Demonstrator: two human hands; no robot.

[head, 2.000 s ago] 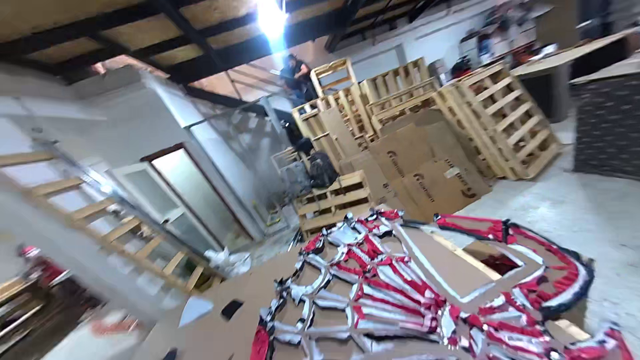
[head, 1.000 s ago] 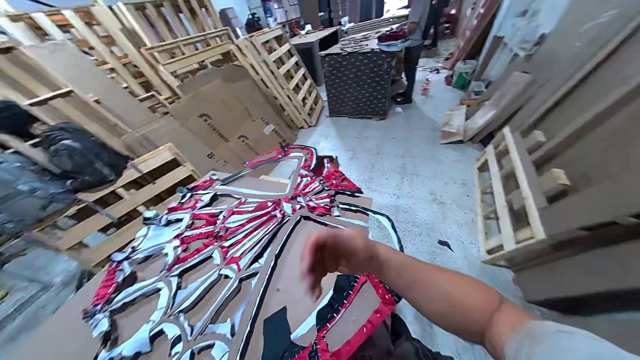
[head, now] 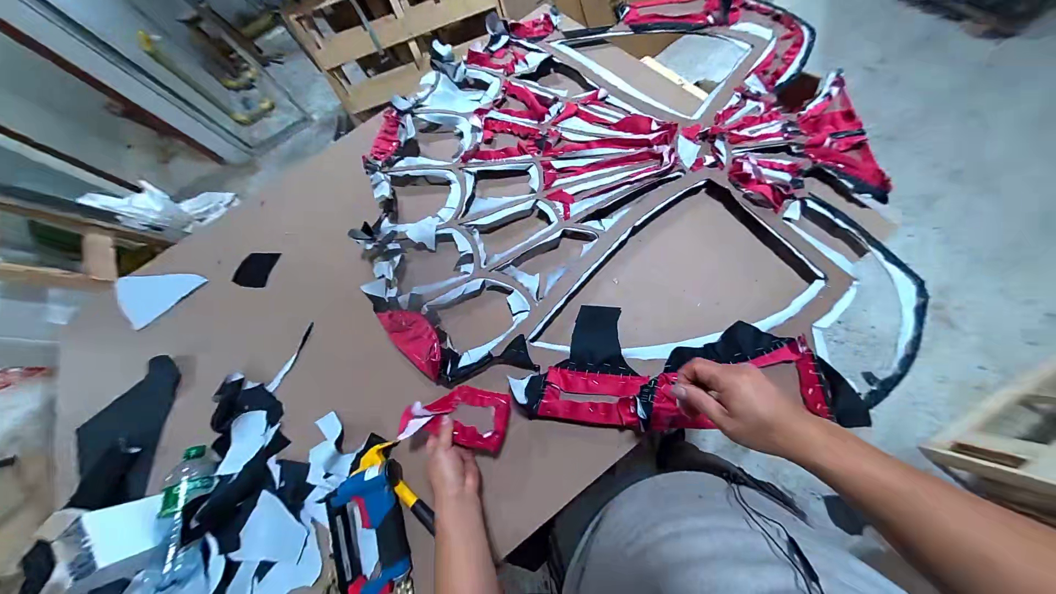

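Note:
A large cut-out frame (head: pixel 536 322), wrapped in red, white and black fabric, lies on a brown board (head: pixel 322 198). My left hand (head: pixel 452 462) is at the lower edge of a small red fabric-covered piece (head: pixel 495 396) with a square opening; its grip is partly hidden. My right hand (head: pixel 726 396), fingers curled, is at the red strip (head: pixel 594 410) along the frame's near edge; whether it pinches the fabric cannot be told. Left of my left hand lie scissors with yellow handles (head: pixel 375 456) and a blue staple gun (head: pixel 371 528). Staples dot the red strip.
Black and white fabric scraps (head: pixel 264 495) and a green-capped plastic bottle (head: pixel 188 474) stand at the lower left. A black scrap (head: pixel 256 270) and a white scrap (head: pixel 157 297) lie on the board. Wooden pallets (head: pixel 396 37) are behind; another wooden crate (head: pixel 998 429) is at the right.
The view has swung down to the board. My right hand, raised over the frame a second ago, is now down at its near edge. My left hand has come into view.

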